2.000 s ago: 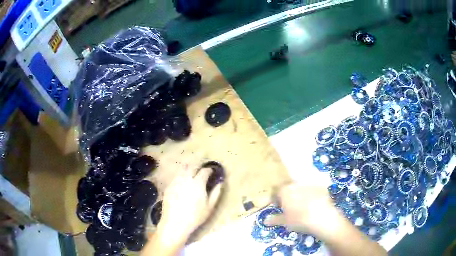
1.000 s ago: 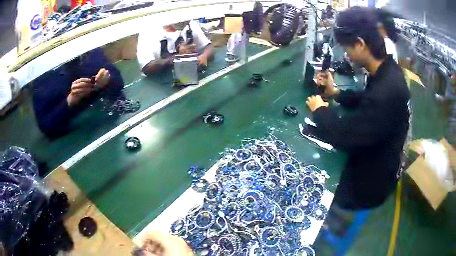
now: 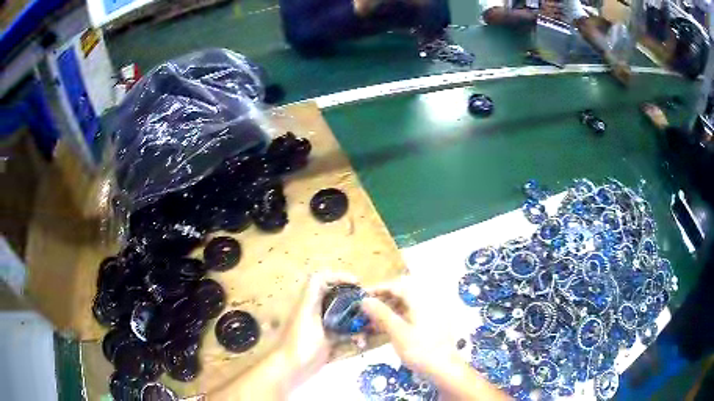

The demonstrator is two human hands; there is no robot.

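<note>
My left hand (image 3: 307, 338) is shut on a black housing (image 3: 338, 301) at the lower centre, over the cardboard's front edge. My right hand (image 3: 395, 325) is at the housing's right side, fingers on a blue-and-silver insert (image 3: 356, 315) that lies at or in the housing's opening. How far it is seated cannot be told. A big heap of blue-and-silver inserts (image 3: 564, 290) with pale wires lies at right. Several more inserts (image 3: 384, 381) lie just below my hands. Loose black housings (image 3: 237, 330) lie at left.
A clear bag of black housings (image 3: 188, 117) stands upper left on the cardboard sheet (image 3: 368, 235). The white sheet (image 3: 438, 274) lies under the inserts. Beyond is the green belt (image 3: 438, 180) with dark units (image 3: 481, 105). People's hands and arms show along the far side.
The view swung right to the line, then back down to the work. My hands are now together around the housing and insert; two seconds ago they were apart.
</note>
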